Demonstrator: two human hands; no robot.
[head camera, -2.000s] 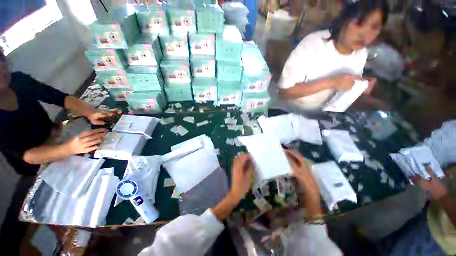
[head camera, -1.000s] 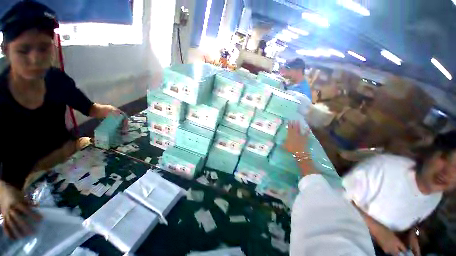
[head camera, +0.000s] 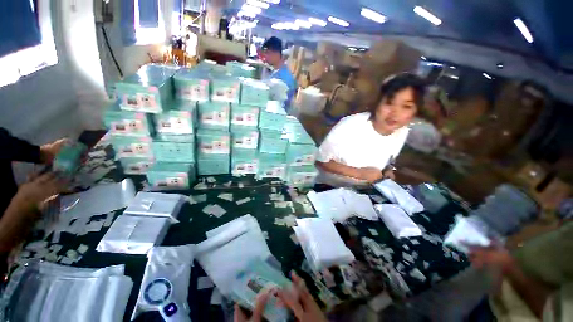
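A mint-green product carton (head camera: 265, 280) with a printed panel lies on white poly mailers (head camera: 234, 242) at the bottom centre. My left hand (head camera: 256, 307) is at its near left side, and my right hand (head camera: 304, 303) is at its near right side. Both hands hold the carton, are somewhat blurred and are cut off by the bottom edge. The lower part of the carton is partly hidden by my fingers. White packed parcels lie to the right (head camera: 323, 244) and further back (head camera: 399, 220).
Mint-green cartons (head camera: 213, 116) are stacked high behind. Two wrapped blocks (head camera: 135, 233), flat mailers (head camera: 66, 292) and a handheld fan (head camera: 158, 292) lie left. Scraps litter the green table (head camera: 217, 200). People stand left, beyond the table and right; one (head camera: 367, 141) wears white.
My right hand has come back from the carton stack to the mailers, and my left hand has come into view. A carton is now between them. The view has swung down and right.
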